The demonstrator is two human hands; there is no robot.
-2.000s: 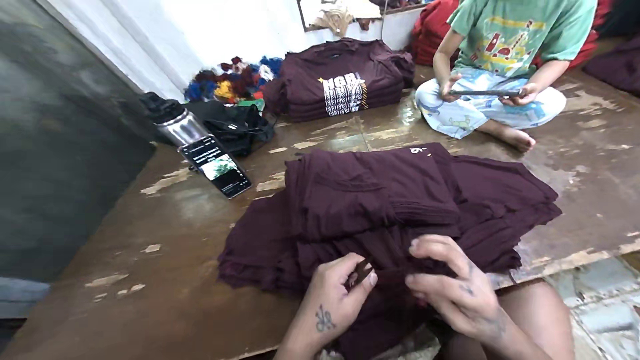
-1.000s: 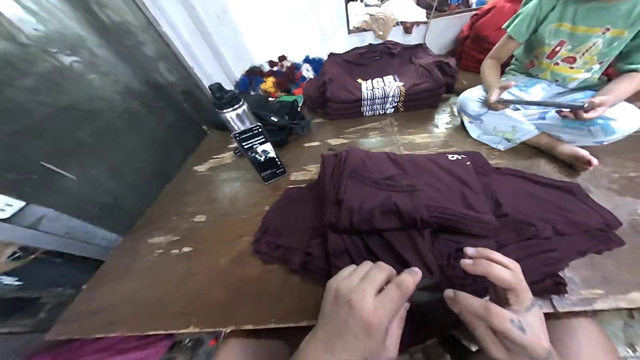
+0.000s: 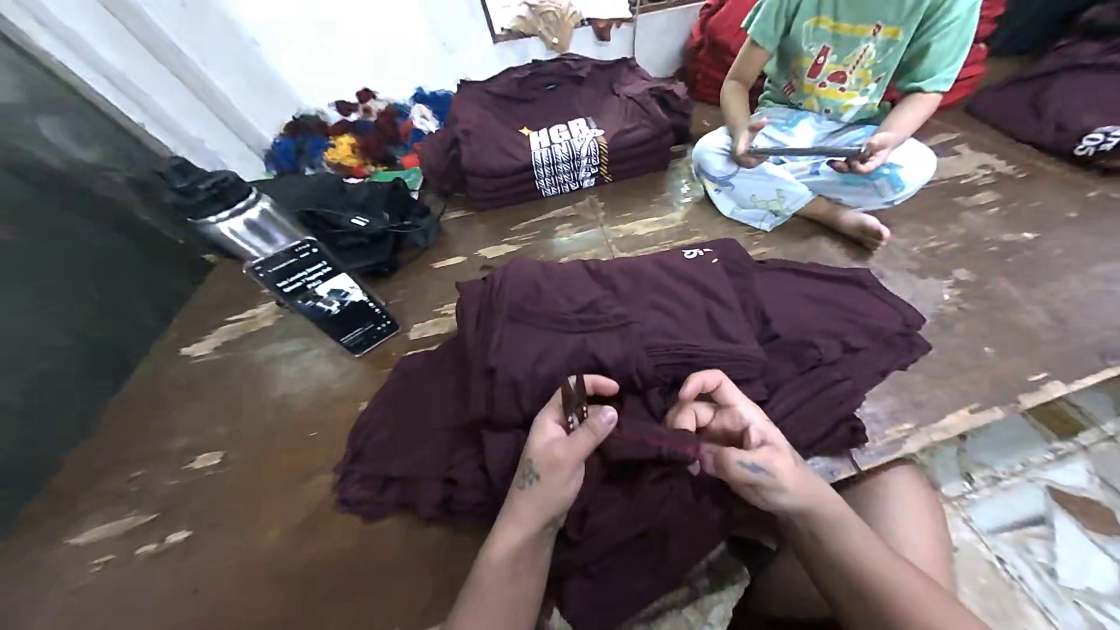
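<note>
Maroon shirts (image 3: 604, 306) lie in a loose pile in front of me, the nearest one hanging over the wooden surface's edge toward my lap. My left hand (image 3: 569, 437) holds a small dark tool (image 3: 574, 404), which looks like thread snips, upright between thumb and fingers. Close beside it on the right, my right hand (image 3: 744, 442) pinches a seam of maroon fabric (image 3: 656, 440) between thumb and finger. The fabric stretches between both hands. Whether the left fingers also grip it is hard to tell.
A phone (image 3: 324, 297) leans on a steel bottle (image 3: 249, 219) at the left, beside a black bag (image 3: 350, 219). Behind are colorful yarn scraps (image 3: 350, 136) and folded printed shirts (image 3: 569, 131). Another person (image 3: 831, 105) sits cross-legged at the back right, holding a dark device (image 3: 805, 152).
One second ago both hands were lower, at the pile's near edge; now they are raised with a fabric seam between them. The dark tool shows again in the left hand.
</note>
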